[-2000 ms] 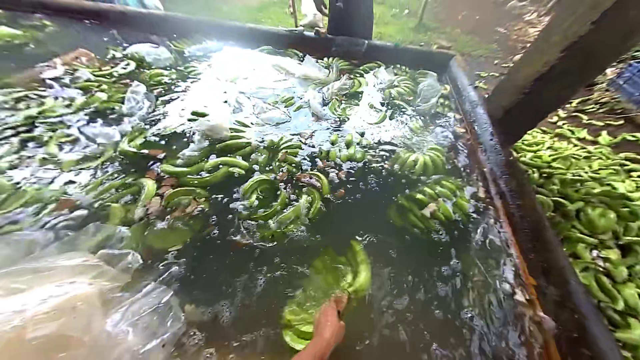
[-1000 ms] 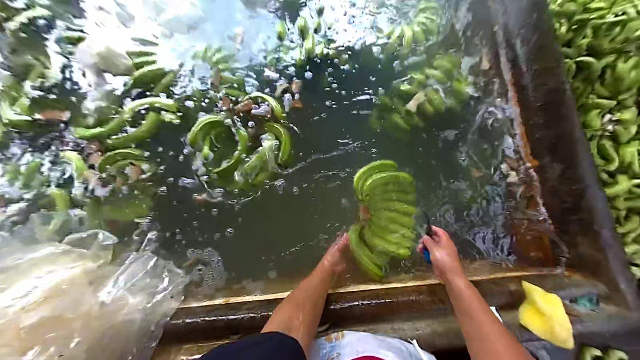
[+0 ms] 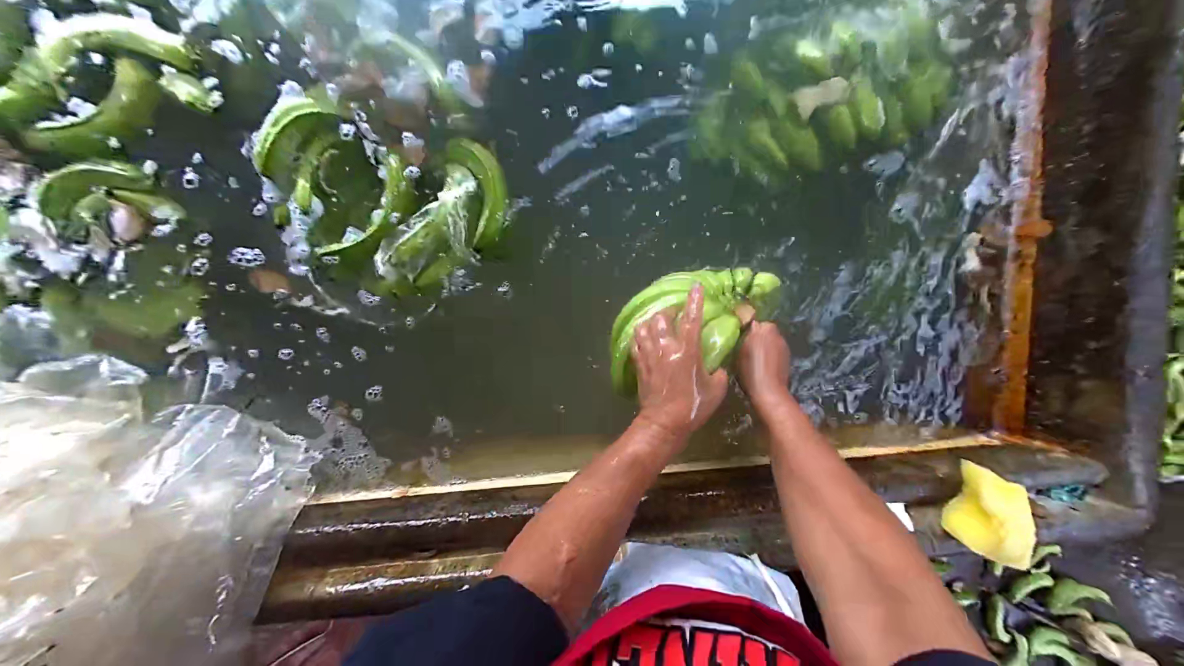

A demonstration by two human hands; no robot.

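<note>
A hand of green bananas (image 3: 661,296) lies at the water's surface near the front rim of the tank. Spread across its fruit, my left hand (image 3: 677,365) has its fingers apart and holds the bunch from the near side. My right hand (image 3: 764,361) is closed at the bunch's crown on the right; whatever is inside that fist is hidden. Other green banana hands float in the water, one curled cluster (image 3: 370,203) to the left and one partly sunken cluster (image 3: 823,102) toward the upper right.
The tank's front rim (image 3: 398,532) runs below my forearms, and its rusty right edge (image 3: 1022,277) rises at the right. Clear plastic sheeting (image 3: 139,499) covers the left front. A yellow piece (image 3: 990,513) rests at the right corner, above green bananas (image 3: 1045,601) outside the tank.
Both hands have come together on the banana hand, which has turned. A blue-handled tool seen earlier in my right hand is not visible now. The view has tilted down and closer.
</note>
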